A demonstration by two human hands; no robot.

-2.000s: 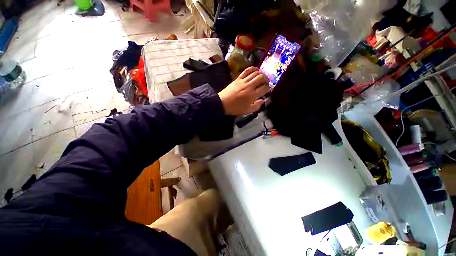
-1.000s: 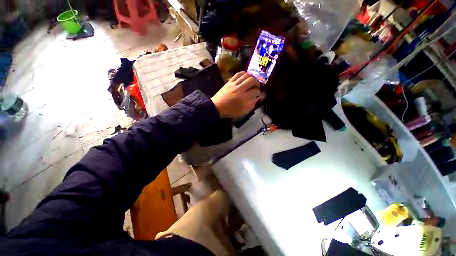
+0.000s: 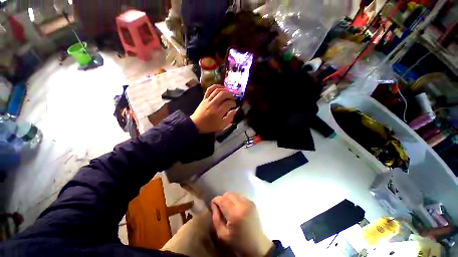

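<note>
My left hand (image 3: 215,109) reaches from the lower left to a smartphone (image 3: 238,73) with a bright screen at the dark garment pile (image 3: 283,103). Its curled fingers touch or overlap the phone's lower edge; whether they grip it is hidden. My right hand (image 3: 236,221) is low in the middle, above my leg beside the table edge, fingers curled in, with nothing seen in it. Two flat dark cut panels lie singly on the white table: one (image 3: 281,166) near the pile, one (image 3: 333,221) by the machine.
A red-lidded jar (image 3: 209,74) stands left of the phone. Small scissors or snips (image 3: 251,140) lie by the pile. The pale machine (image 3: 402,247) is cut off at lower right. A trough holds yellow-black cloth (image 3: 371,135). A wooden stool (image 3: 149,215) stands beside my leg.
My right hand has come into view at the bottom middle. The view has shifted, so the phone and pile sit further left and lower. The phone's screen picture has changed.
</note>
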